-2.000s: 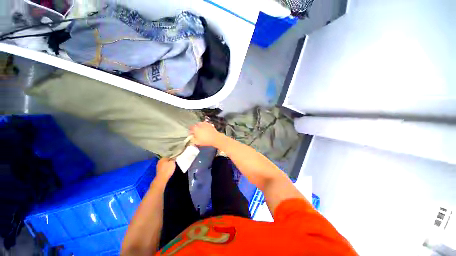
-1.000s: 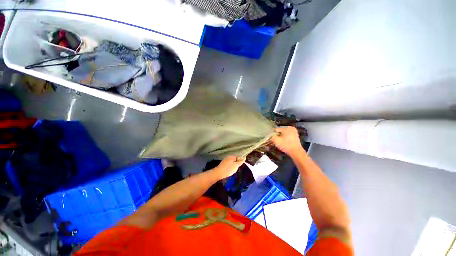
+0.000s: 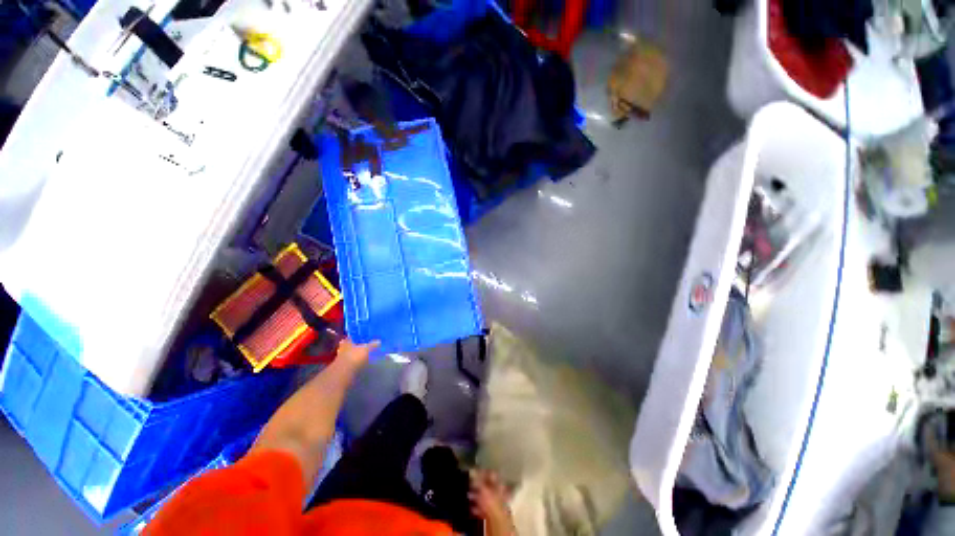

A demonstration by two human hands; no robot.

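Note:
A blue turnover crate (image 3: pixel 408 246) stands in front of me, its smooth ribbed side facing up. My left hand (image 3: pixel 359 354) is at its near edge, with the fingers hooked on the rim. The khaki-green sack (image 3: pixel 545 429) lies limp on the floor to the right of the crate. My right hand (image 3: pixel 490 500) is low in the picture beside the sack's left edge, slightly blurred. Its fingers look apart, and I see no cloth gripped in it.
A white machine table (image 3: pixel 136 230) with yellow-and-green-handled snips (image 3: pixel 260 50) is at left, above a yellow-rimmed stool seat (image 3: pixel 278 307) and another blue crate (image 3: pixel 73 419). Dark garment pieces (image 3: pixel 503 105) lie beyond. A white trough (image 3: pixel 681 345) holding grey cloth stands at right.
My view has swung left towards the crate and machine table. Both hands have let go of the sack's mouth. My left hand has moved onto the crate, and the sack now lies at my right.

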